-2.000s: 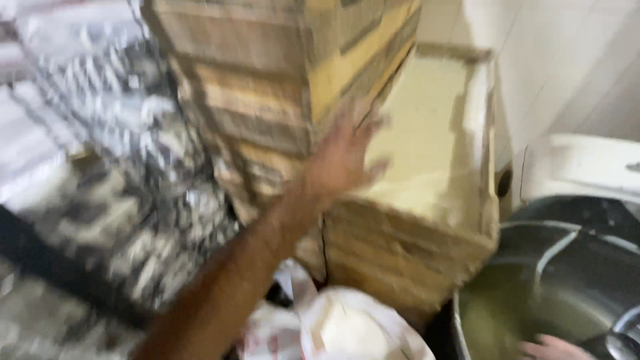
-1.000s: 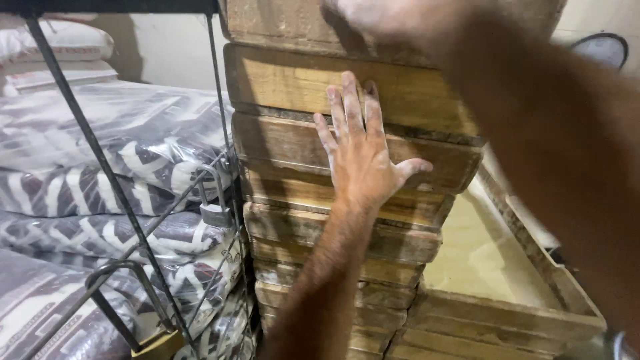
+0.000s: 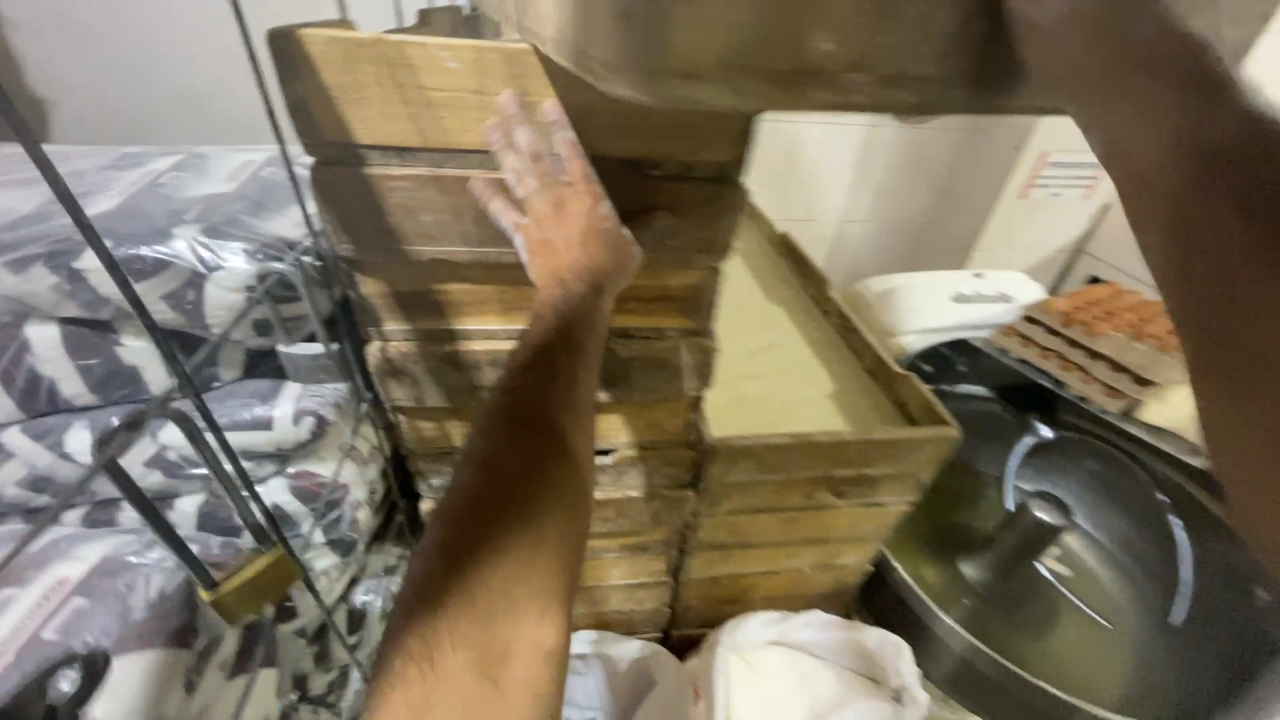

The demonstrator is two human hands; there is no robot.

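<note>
My left hand, dusted with something pale, lies with fingers spread against the front of a tall stack of wooden trays, near its top. Above the stack a wooden tray is tilted and blurred, at the top of the view. My right arm reaches up at the right to that tray; its hand is cut off or hidden, so its grip does not show. Beside the tall stack stands a lower stack of wooden trays, whose top tray holds a pale, flat layer.
Plastic-wrapped packages lie behind a metal rack with padlocks at left. A large round metal mixer bowl holds liquid at right, with egg trays behind it. White sacks stand below.
One second ago both hands were at the tall stack; now a tray is raised and tilted above it, my right arm beside it. The view has swung right.
</note>
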